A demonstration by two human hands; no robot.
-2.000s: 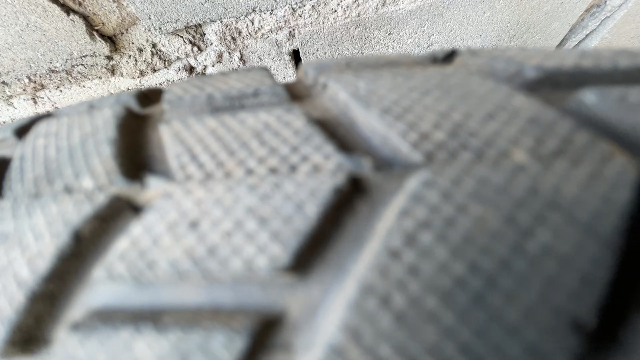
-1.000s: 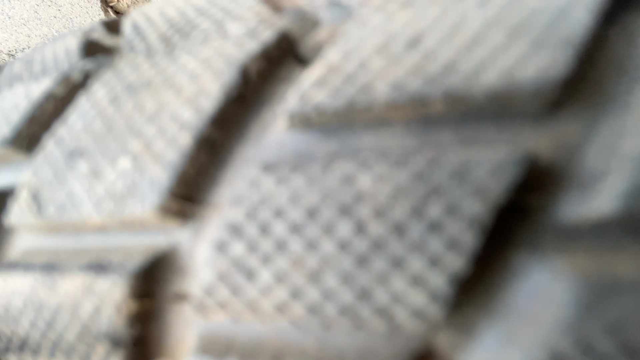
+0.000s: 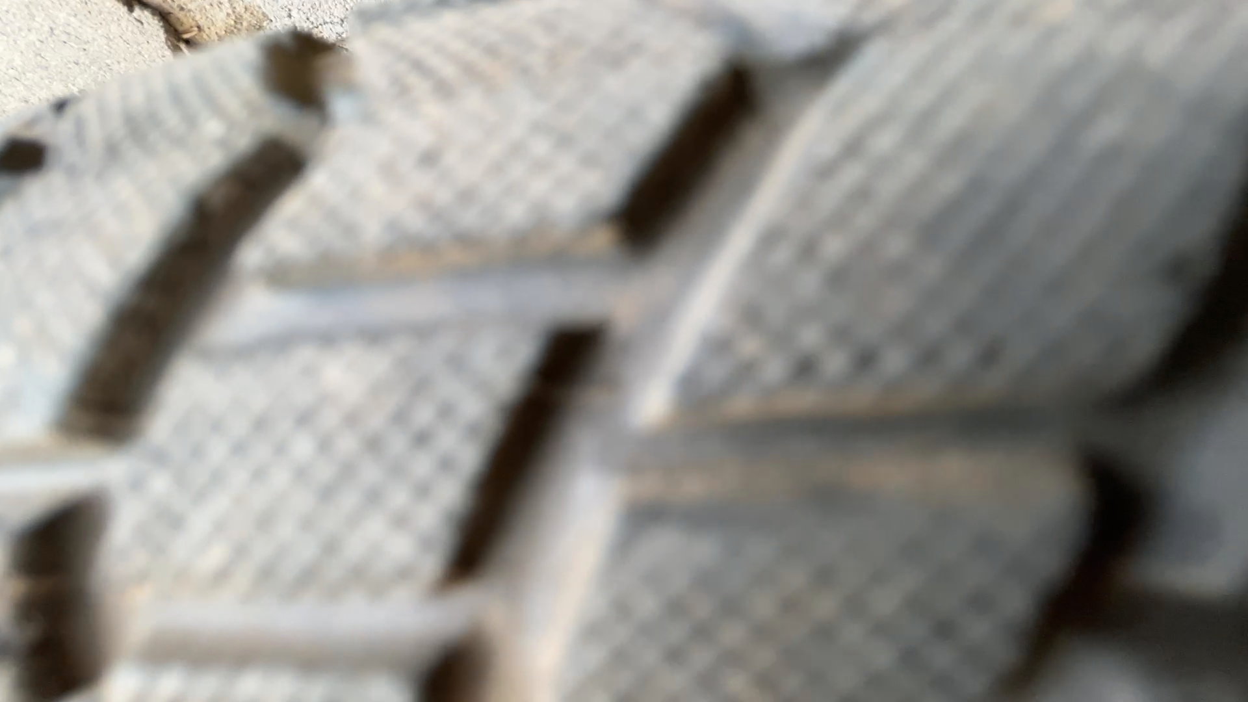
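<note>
A grey rubber surface with raised tread blocks (image 3: 322,468), which looks like a shoe sole or a tyre tread, fills nearly the whole head view at very close range. Fine crosshatched texture covers the blocks, and dark slots and smooth channels run between them. Brownish dirt lies along some block edges. Much of it is blurred, most of all toward the right and bottom. Neither my left hand nor my right hand shows, so what they hold or touch is hidden.
Behind the tread, a rough pale stone or concrete surface (image 3: 73,49) shows at the top left corner, with a brownish crack in it.
The pale rough surface, wide across the top two seconds ago, now shows only at the top left. The view has shifted over the tread.
</note>
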